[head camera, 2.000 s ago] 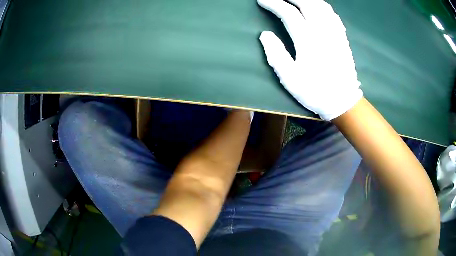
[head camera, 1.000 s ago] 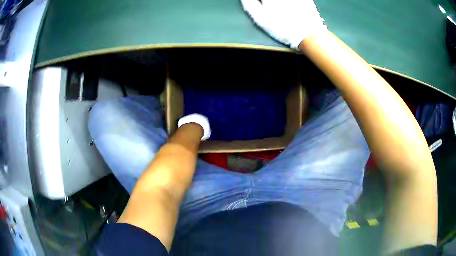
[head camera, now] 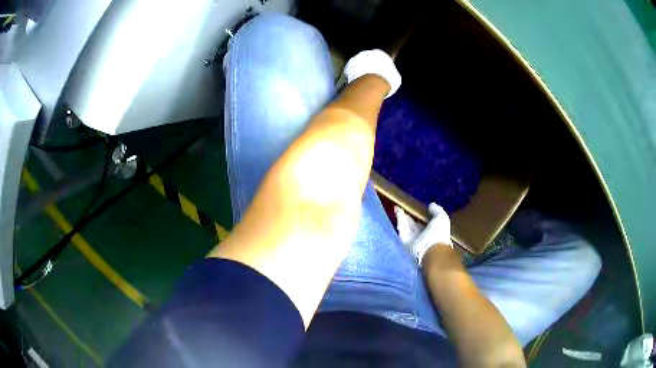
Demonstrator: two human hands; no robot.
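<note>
A brown cardboard carton (head camera: 493, 208) sits between my knees below the bench, filled with dark blue material (head camera: 424, 154). My left hand (head camera: 372, 70), in a white glove, is at the carton's left side; its fingers are hidden, so I cannot tell what it holds. My right hand (head camera: 430, 233), also in a white glove, is at the carton's near wall, thumb at the rim and fingers on the outer side, gripping it.
The green bench top (head camera: 575, 65) curves along the right, its edge above the carton. A grey-white machine housing (head camera: 155, 65) stands at the left. Black cables (head camera: 72, 230) and yellow-black floor tape (head camera: 172, 198) lie at lower left. A white-gloved hand (head camera: 639, 353) shows at the lower right corner.
The view has swung down and left. My right hand has left the bench top and taken the carton's near wall. My left hand remains at the carton's left side.
</note>
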